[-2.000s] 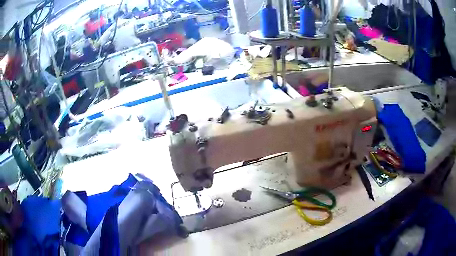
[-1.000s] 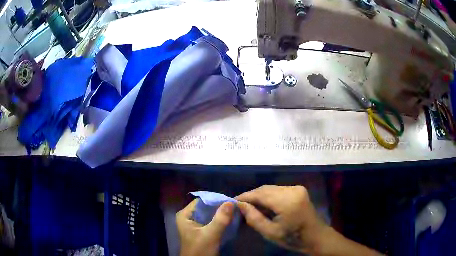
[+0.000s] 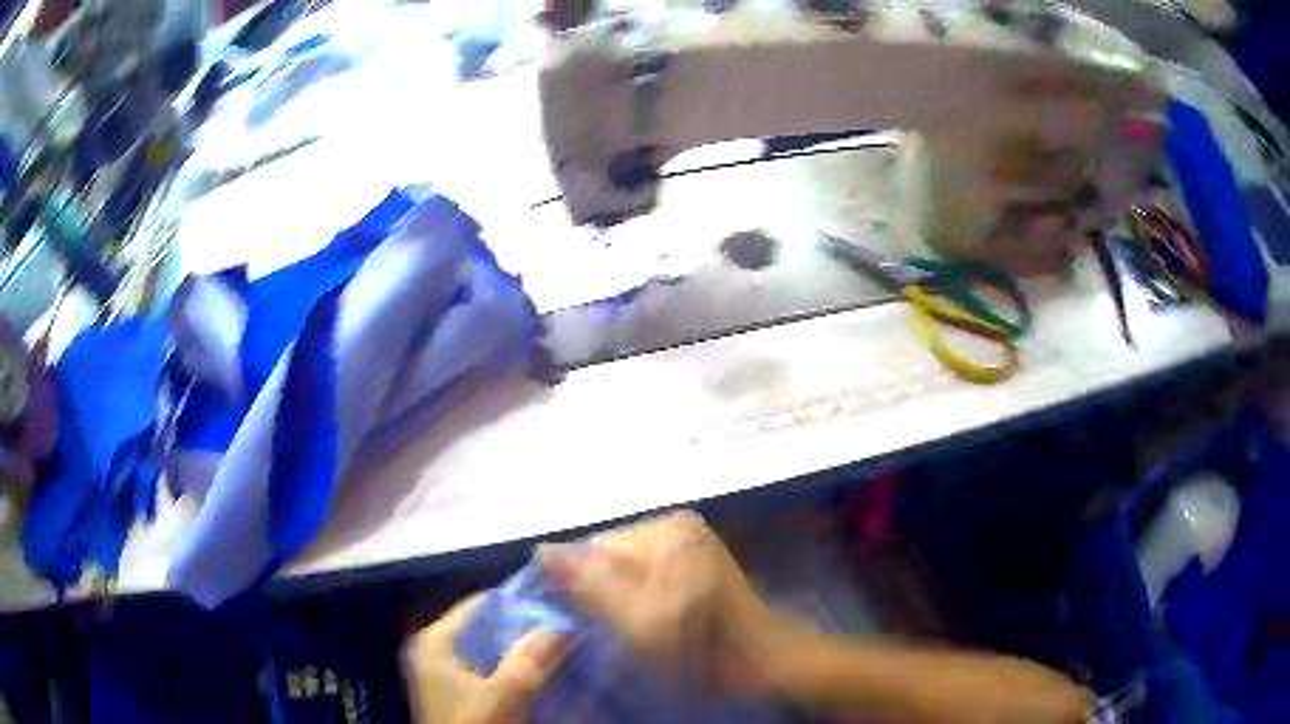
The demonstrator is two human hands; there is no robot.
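A small fabric piece (image 3: 516, 622), pale grey-blue on the side that shows, is bunched between my two hands below the table's front edge. My left hand (image 3: 474, 676) grips its left side, with the thumb on top. My right hand (image 3: 672, 601) is closed on its upper right part; its fingers are blurred. The lower part of the piece is blurred and partly hidden by my right hand. A curled pile of blue and pale panels (image 3: 382, 354) lies on the table to the left of the sewing machine (image 3: 849, 113).
Scissors with green and yellow handles (image 3: 969, 333) lie right of the machine bed. A thin dark tool (image 3: 1113, 287) and small red-handled scissors (image 3: 1171, 252) lie farther right. A flat blue stack (image 3: 99, 424) is at far left. A blue crate (image 3: 1132, 566) stands at lower right.
The view has swung and blurred since one second ago. Both hands still hold the piece; my right hand now covers more of it, and the piece is more bunched.
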